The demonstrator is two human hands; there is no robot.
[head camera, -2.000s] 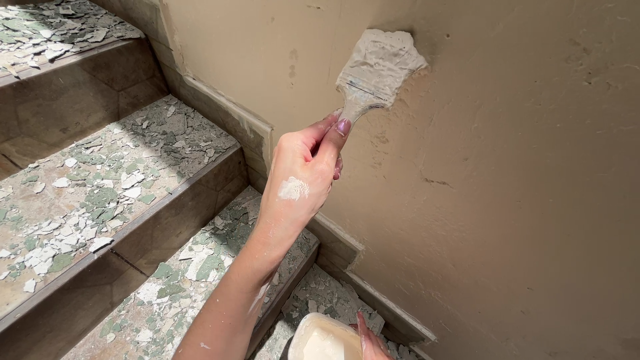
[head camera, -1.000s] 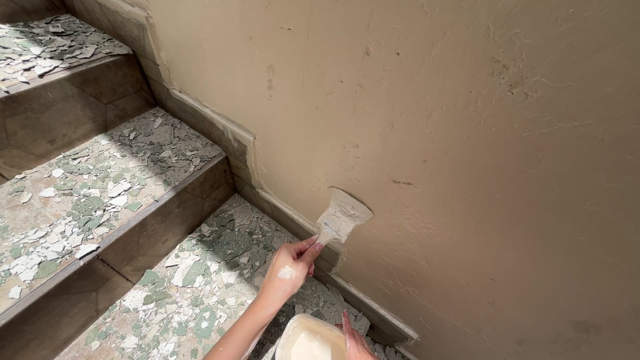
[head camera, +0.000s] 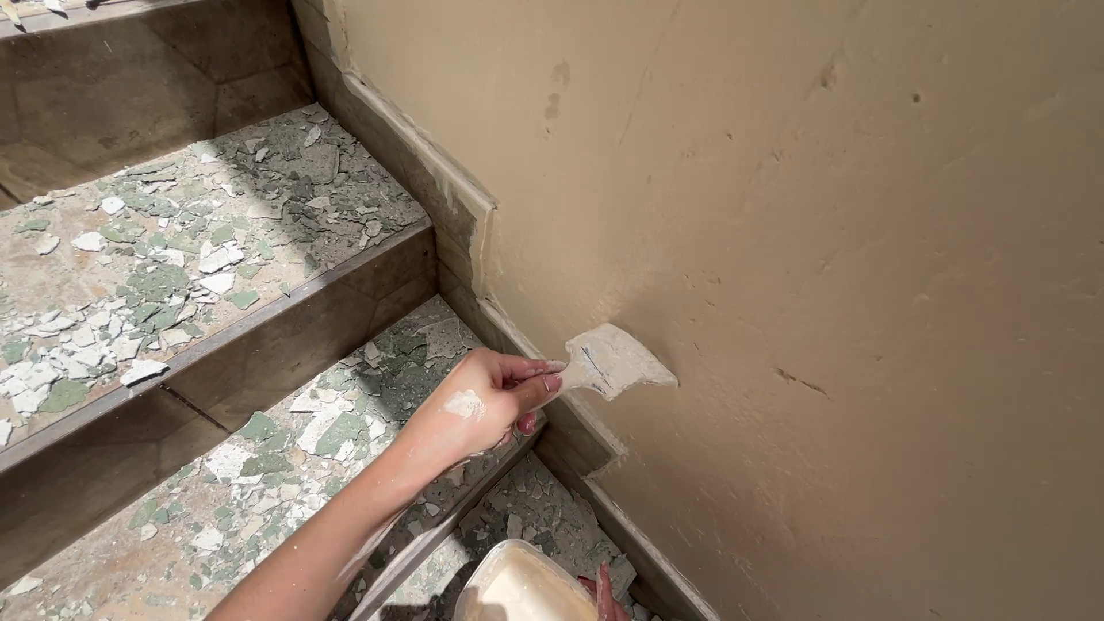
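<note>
My left hand point(head camera: 487, 401) grips the handle of a flat paintbrush point(head camera: 617, 360), which is coated in pale cream paint or filler. Its spread bristle end lies against the beige wall point(head camera: 776, 259), just above the stepped skirting. A white smear marks the back of this hand. At the bottom edge, my right hand point(head camera: 606, 595) shows only its fingers, against the right side of a plastic tub point(head camera: 517, 586) of cream-coloured material. The rest of that hand is hidden or out of view.
Stair treads point(head camera: 345, 185) on the left carry many white and green paint flakes. Dark tiled risers point(head camera: 285, 345) separate them. A stepped tile skirting point(head camera: 431, 164) follows the wall downward. The wall has small pits and a short dark scratch point(head camera: 800, 382).
From high on the wall, my left hand has brought the brush down near the skirting, and the brush now points more to the right. The tub stays by my right hand.
</note>
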